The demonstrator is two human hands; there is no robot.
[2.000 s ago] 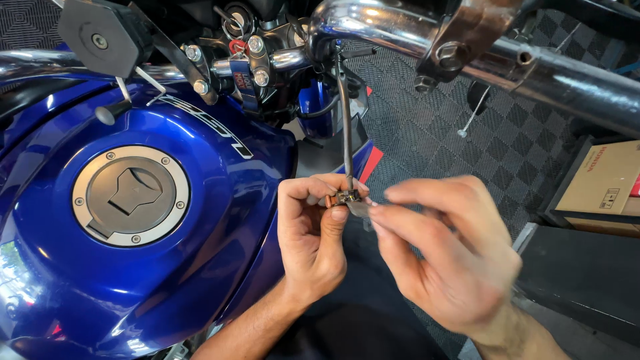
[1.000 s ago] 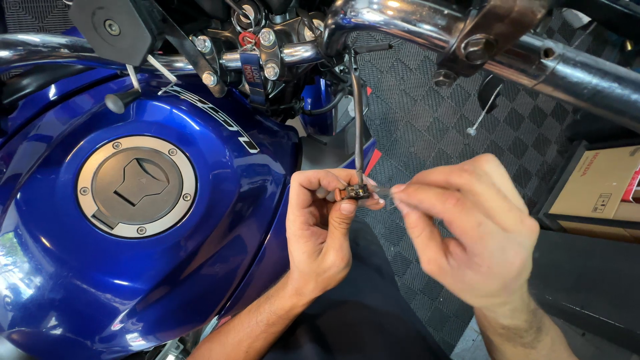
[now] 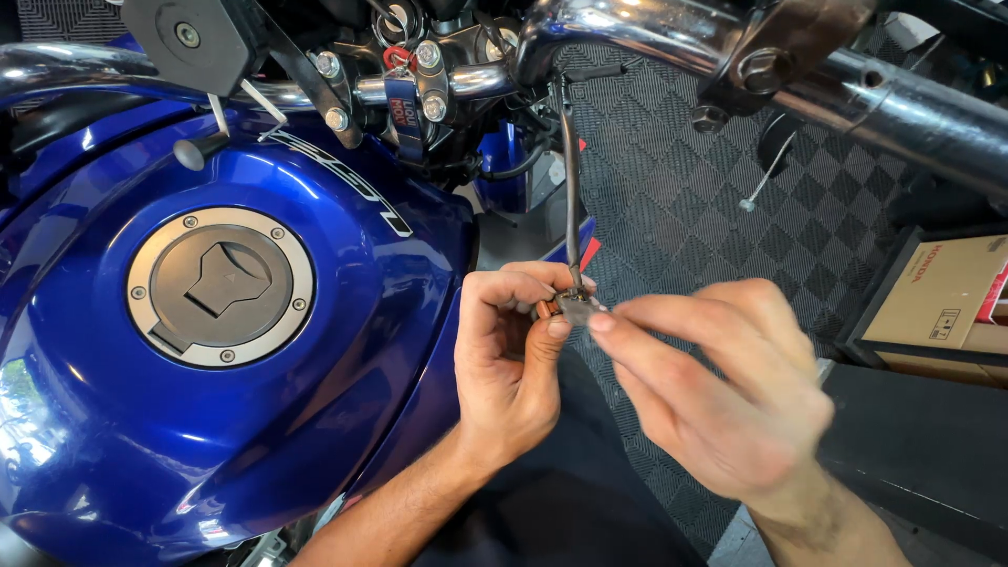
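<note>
My left hand (image 3: 508, 362) pinches a small part with an orange-brown piece (image 3: 549, 308), probably a switch or connector, at the lower end of a black-sheathed cable (image 3: 571, 189). The cable hangs from beneath the chrome handlebar (image 3: 638, 27). My right hand (image 3: 717, 386) is slightly blurred; its thumb and forefinger pinch a thin greyish piece (image 3: 577, 310), perhaps a cloth or abrasive scrap, against the small part. The fingers hide much of the part. Left of both hands lies the blue motorcycle fuel tank (image 3: 378, 315) with its round filler cap (image 3: 228, 287).
A key with a blue fabric tag (image 3: 403, 118) hangs at the handlebar clamp. A black phone-mount-like bracket (image 3: 189, 39) stands over the tank. At right are a cardboard box (image 3: 933, 291) on a shelf and a dark bench (image 3: 913, 441). Dark chequered matting (image 3: 677, 197) covers the floor.
My right fingers have come back against the small part after being a little to its right one second ago. My left hand still holds the part.
</note>
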